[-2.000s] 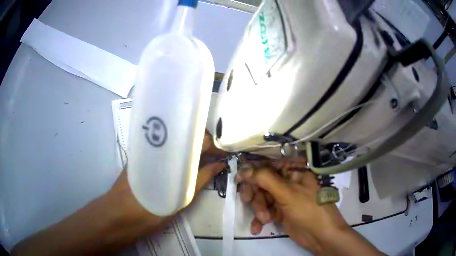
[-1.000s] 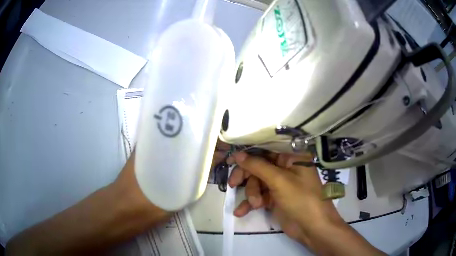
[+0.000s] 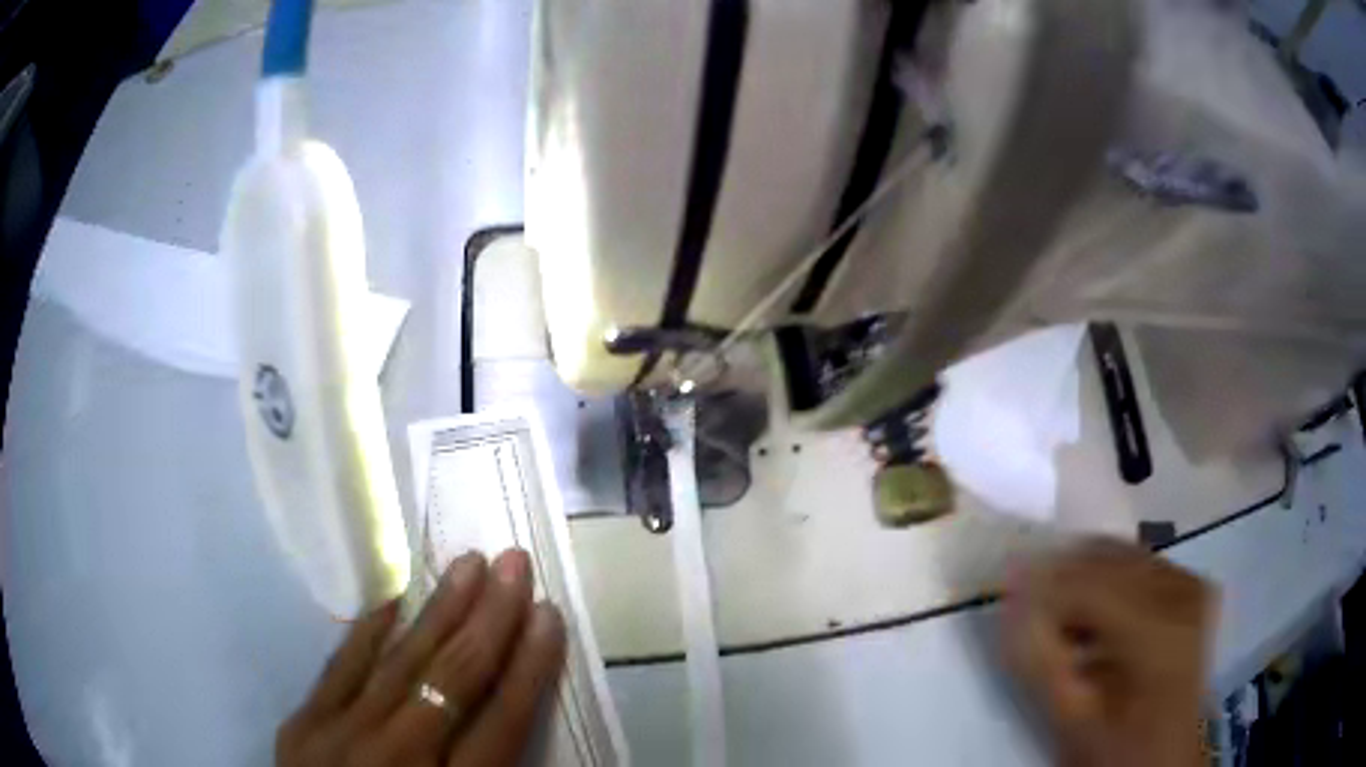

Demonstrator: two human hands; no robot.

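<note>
My left hand, with a ring on one finger, lies flat with fingertips on the whitish template with dark parallel lines, left of the needle area. My right hand is blurred and curled at the right front edge of the table, away from the foot; whether it holds anything cannot be told. A narrow white strip hangs from the presser foot towards the front edge, with neither hand touching it.
The cream machine head fills the upper middle. The white lamp hangs over the left side, above a white fabric strip. A brass-greenish knob, white scraps and a slim black tool are on the right.
Both hands have left the presser foot: the left moved onto the template, the right away to the right. The view has shifted, uncovering the needle area and the hanging strip.
</note>
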